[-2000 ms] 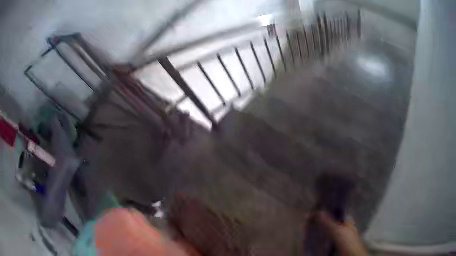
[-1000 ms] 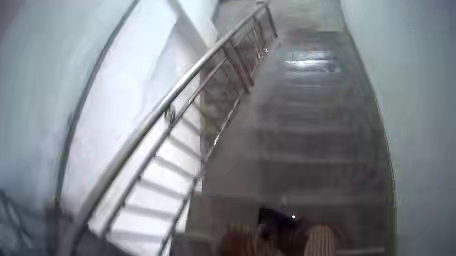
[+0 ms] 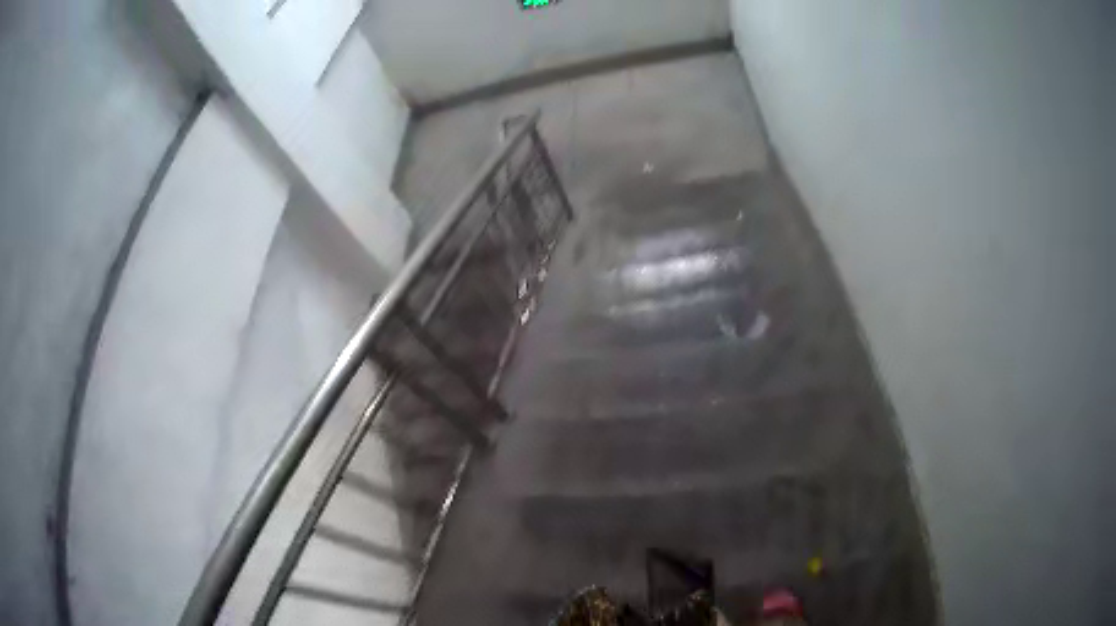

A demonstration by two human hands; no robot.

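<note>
A small dark slab [image 3: 679,577], perhaps the smartphone, shows at the bottom edge, right of centre. A brown and yellowish patterned patch [image 3: 587,607] lies to its left, and a pink rounded thing [image 3: 781,605] shows to its right, cut off by the edge. What these two are, I cannot tell. Neither my left hand nor my right hand can be made out clearly; any part of them is cut off or blurred among these shapes, so I cannot see what they hold.
Grey concrete stairs [image 3: 685,428] lead down to a landing [image 3: 612,116]. A shiny metal handrail [image 3: 367,333] with bars runs along the left. A pale wall [image 3: 955,245] stands close on the right. A small yellow spot [image 3: 816,566] lies on a lower step. A green light shows at the top.
The view has turned from a blurred railing area to straight down the stairs. The landing and far wall show more fully. The dark slab remains near the bottom edge.
</note>
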